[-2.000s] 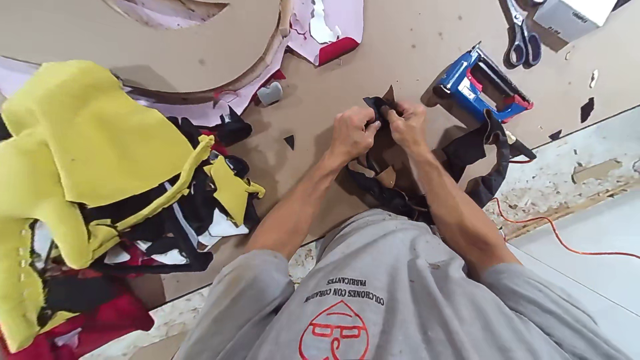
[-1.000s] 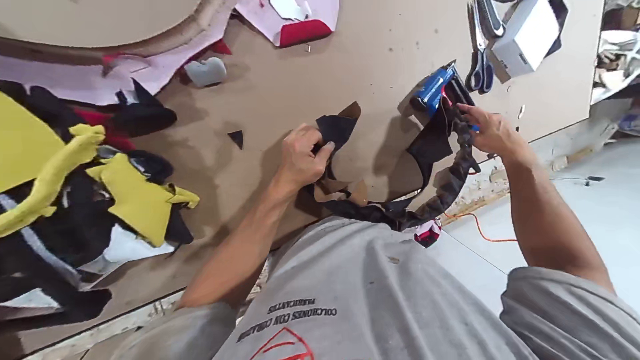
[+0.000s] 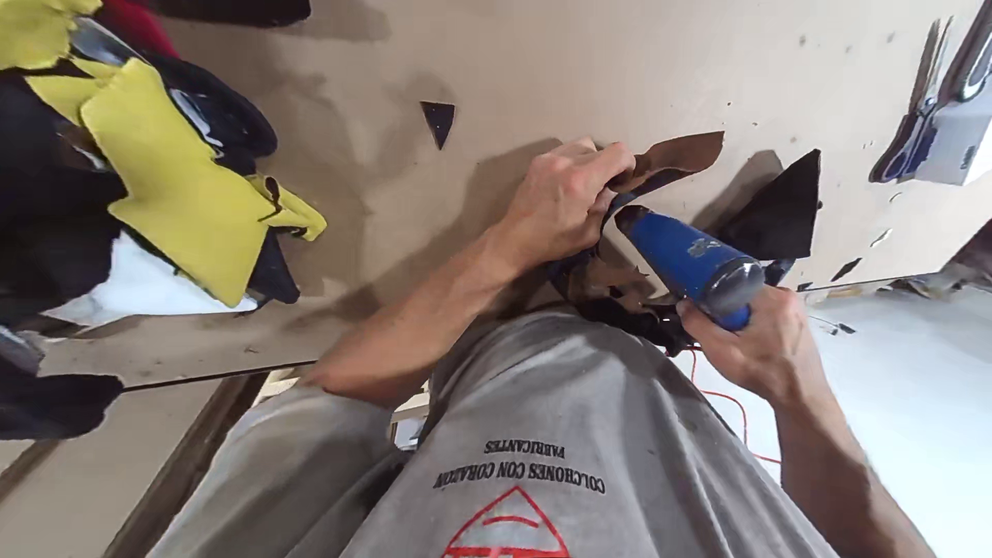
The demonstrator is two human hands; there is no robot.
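Observation:
My left hand (image 3: pixel 562 198) pinches the edge of a dark fabric piece with a brown underside (image 3: pixel 682 155), close above the tabletop. In my right hand (image 3: pixel 759 337) is a blue pneumatic staple gun (image 3: pixel 690 260), its narrow end pointing at the work beside my left fingers. Below the tool, the brown and black material (image 3: pixel 612 279) bunches against the front of the grey shirt. A black fabric flap (image 3: pixel 779 209) stands out to the right of the tool. The lower part of the staple gun is hidden.
Yellow, black and white fabric scraps (image 3: pixel 170 178) are heaped on the left. A small black triangle scrap (image 3: pixel 439 122) lies on the table. Scissors (image 3: pixel 903 143) and a white box (image 3: pixel 957 139) lie at the right. A red hose (image 3: pixel 736 407) hangs past the table edge.
My right hand, at the staple gun on the table's right side a second ago, now holds it up beside my left hand. The view has moved closer to the table.

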